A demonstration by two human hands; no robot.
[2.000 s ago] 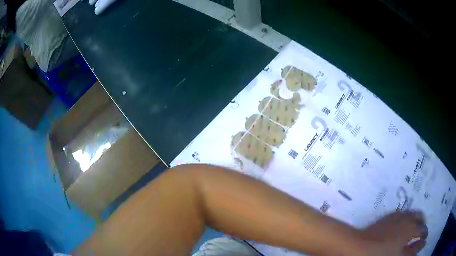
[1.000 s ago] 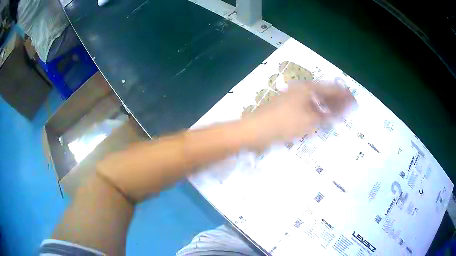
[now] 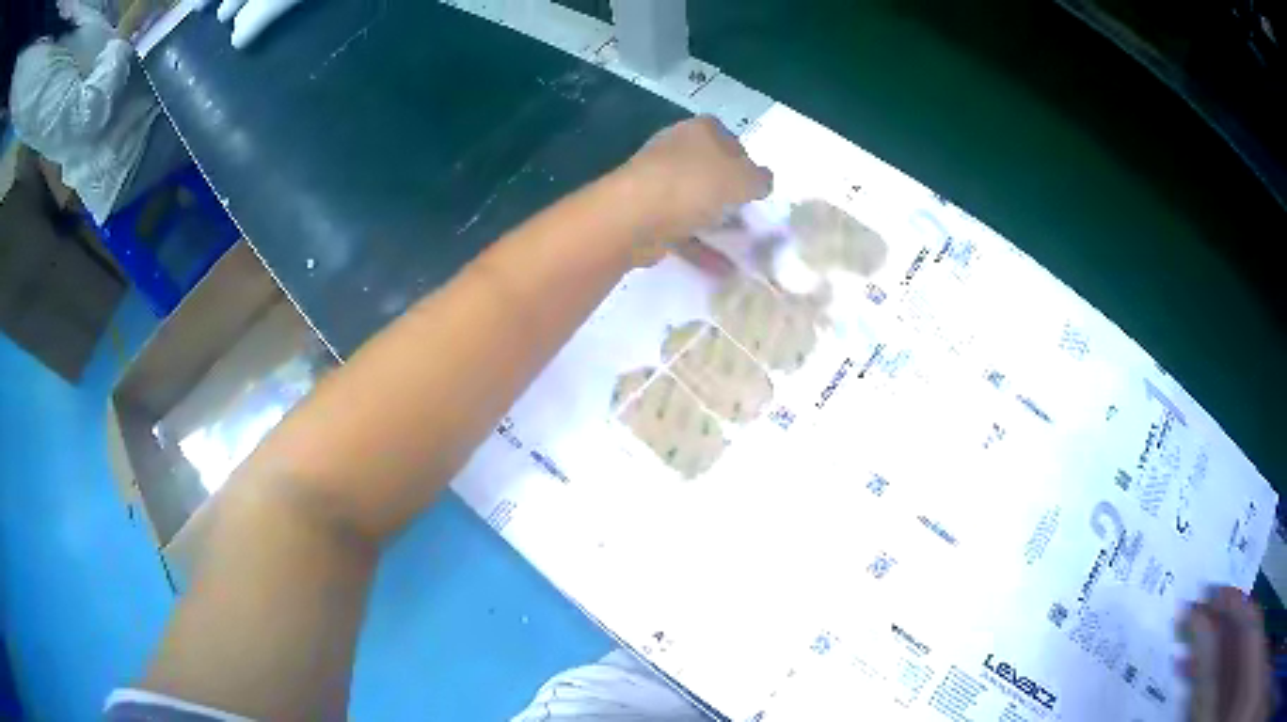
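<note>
Thin tan die-cut pieces (image 3: 675, 423) with small marks lie in a slanting row on the white printed sheet (image 3: 790, 564). A rounded tan piece (image 3: 840, 240) lies at the far end of the row, with a bright white spot beside it. My left hand (image 3: 695, 184) is bent over the sheet's far left edge, next to the row. Its fingertips are blurred, and I cannot tell whether they hold anything. My right hand (image 3: 1225, 656) is small, blurred and cut off at the lower right, over the sheet's edge; its grip is unclear.
The dark green bench (image 3: 381, 155) has white objects (image 3: 261, 17) at its far end. A grey post (image 3: 649, 35) stands on a pale rail behind. An open brown carton (image 3: 212, 409) with shiny film is at the left. A person in pale clothing (image 3: 92, 106) is near a blue stool (image 3: 170, 240).
My left hand swept from the sheet's lower right across to its far left edge, uncovering the tan row. My right hand has appeared at the lower right.
</note>
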